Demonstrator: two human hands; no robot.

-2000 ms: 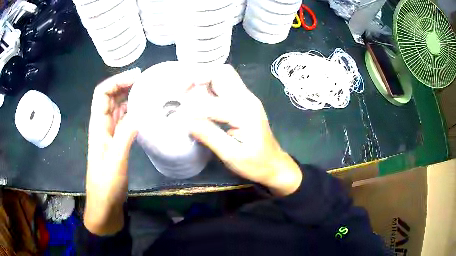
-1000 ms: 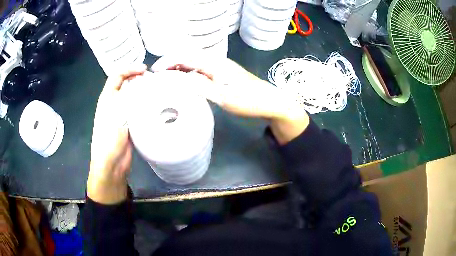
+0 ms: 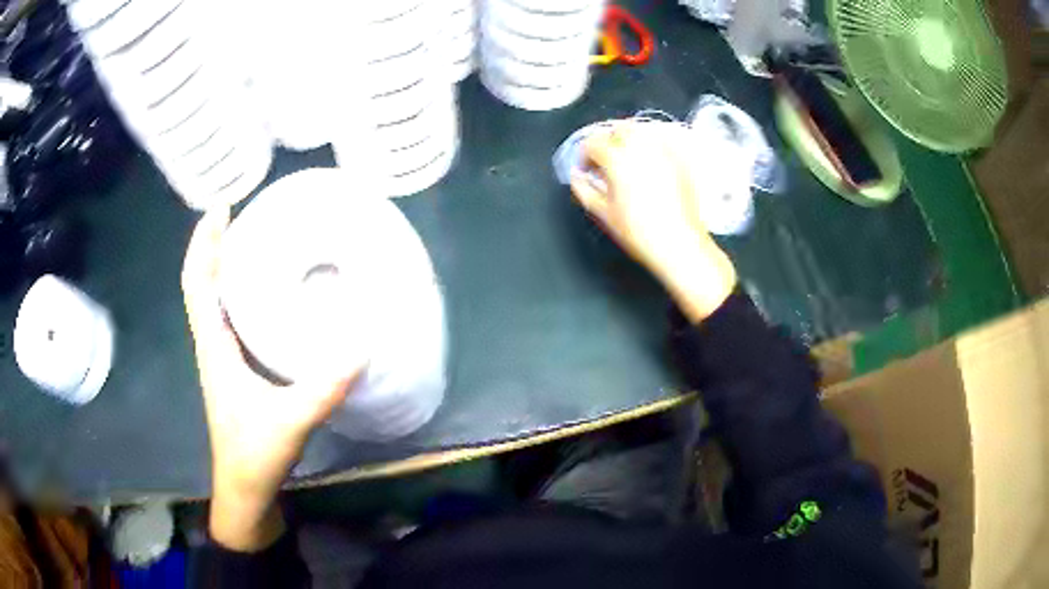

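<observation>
A short stack of round white parts [image 3: 397, 391] stands near the bench's front edge. My left hand [image 3: 247, 357] grips the top white disc [image 3: 305, 236] from the left, with the thumb on its upper face. A dark gap shows along the disc's lower left edge. Its small centre hole faces up. My right hand [image 3: 638, 196] is at the left side of the pile of thin white rings [image 3: 730, 173], fingers bent together. Blur hides whether a ring is between the fingertips.
Tall white stacks [image 3: 397, 127] stand behind. A short white stack [image 3: 63, 339] is at left, with black glossy parts [image 3: 58, 150] behind it. Scissors [image 3: 627, 37], a green fan [image 3: 932, 58] and a phone [image 3: 831, 129] are at right. A cardboard box [image 3: 909, 460] is lower right.
My right hand has moved right from the white stack to the ring pile. My left hand stays at the stack, its thumb now over the top disc. The view has shifted.
</observation>
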